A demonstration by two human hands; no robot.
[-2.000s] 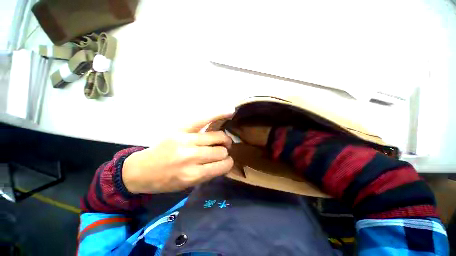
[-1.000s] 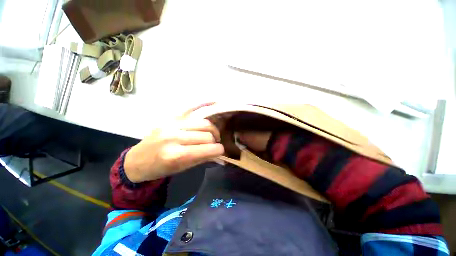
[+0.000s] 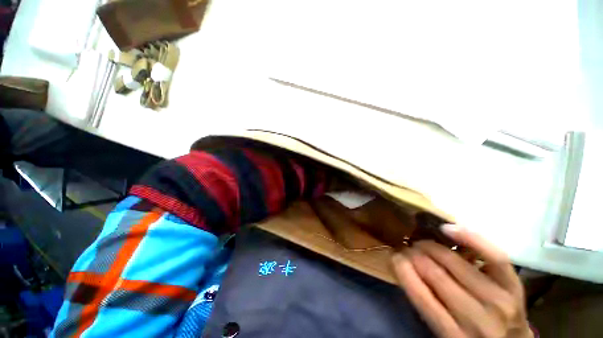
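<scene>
An open-topped brown bag with a tan lining [image 3: 301, 228] lies against my apron, its mouth facing up. My left sleeve goes down into the bag's left part; my left hand is hidden inside. My right hand [image 3: 463, 280] grips the bag's rim at its right end, fingertips at the inner edge. A small piece of white paper [image 3: 350, 199] shows inside the bag, near my left cuff.
Rolled khaki straps with white wraps [image 3: 155, 76] lie at the upper left of the white table [image 3: 225, 99], beside another brown bag [image 3: 155, 23]. White card stacks [image 3: 99, 86] stand left. Large white sheets lie beyond the bag.
My left hand has left the bag's rim and gone inside. My right hand has come out and now holds the right end of the rim.
</scene>
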